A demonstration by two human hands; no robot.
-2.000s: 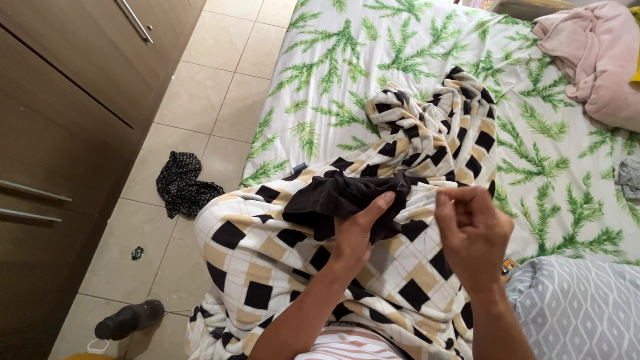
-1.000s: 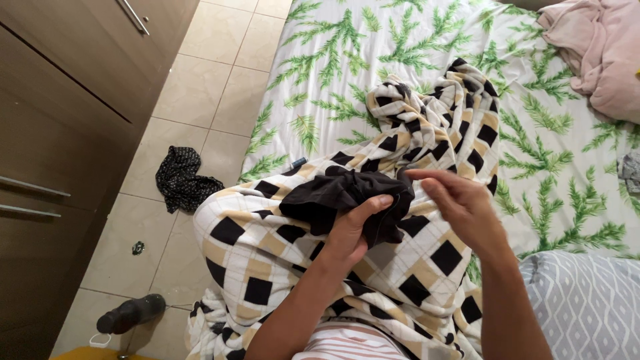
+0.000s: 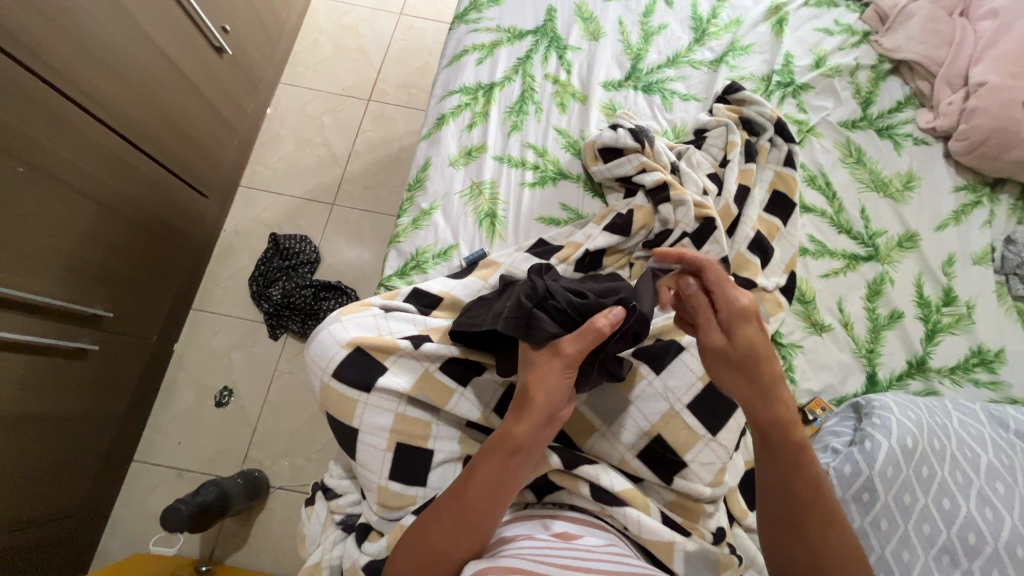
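Note:
A bunched black cloth (image 3: pixel 552 308) lies over my lap, on a fleece blanket (image 3: pixel 410 464) with black, white and tan squares. My left hand (image 3: pixel 564 360) grips the cloth's near right part, thumb on top. At its right edge is my right hand (image 3: pixel 708 312), fingers bent and pinched close together; whether a needle or thread is between them is too small to tell. A small spool of dark thread (image 3: pixel 474 257) rests at the blanket's edge, left of the cloth.
The bed has a leaf-print sheet (image 3: pixel 512 72), a pink blanket (image 3: pixel 980 88) and a grey patterned pillow (image 3: pixel 928 480). A small orange and black box (image 3: pixel 814 412) lies by the pillow. On the tiled floor are a dark patterned cloth (image 3: pixel 292 284) and a dark bottle (image 3: pixel 216 502); brown drawers (image 3: pixel 72 240) stand left.
My right hand has moved back toward the cloth's right edge since one second ago, when it was slightly farther right. My left hand keeps its hold on the black cloth.

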